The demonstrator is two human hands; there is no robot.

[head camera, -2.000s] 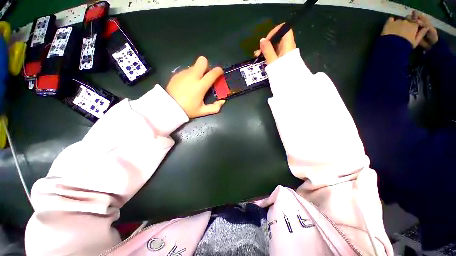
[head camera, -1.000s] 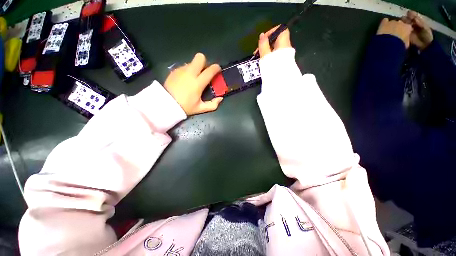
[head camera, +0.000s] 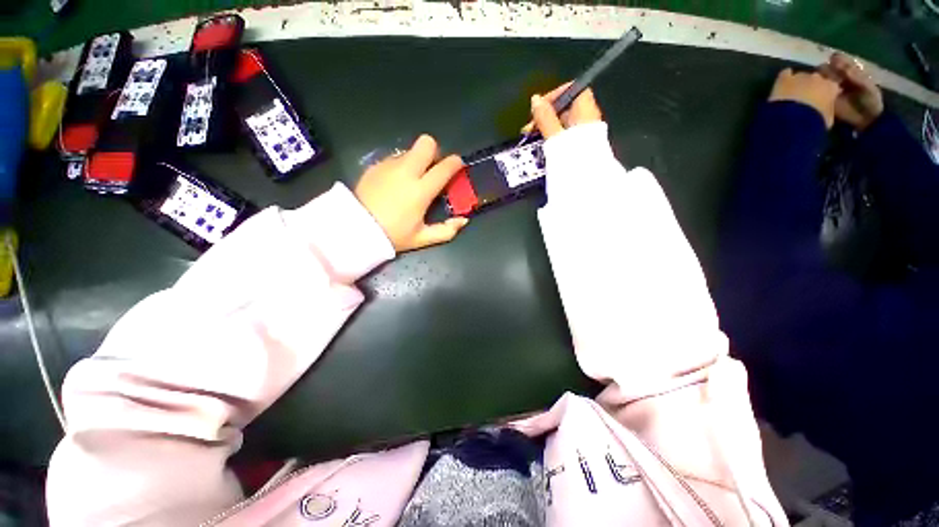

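Note:
A phone unit (head camera: 492, 185) lies on the dark green mat in front of me, slightly tilted up to the right. Its red part (head camera: 460, 192) is at the left end and its white dotted keypad board (head camera: 522, 165) at the right end. My left hand (head camera: 410, 196) grips the red end between thumb and fingers. My right hand (head camera: 568, 111) holds a slim dark tool (head camera: 602, 68) like a pen above the dotted end. The tool's tip is not clear, and my right hand and sleeve hide the unit's right end.
Several waiting units (head camera: 198, 111) lie at upper left, some overlapping. A yellow and blue fan (head camera: 14, 113) and a white cord (head camera: 37, 340) are at the left edge. A worn white strip (head camera: 412, 19) borders the mat. Another person's hands (head camera: 832, 95) and dark blue sleeves are at right.
The view has shifted, so everything sits lower in the picture. The tool in my right hand leans lower and shows more clearly. My left hand keeps its grip on the unit.

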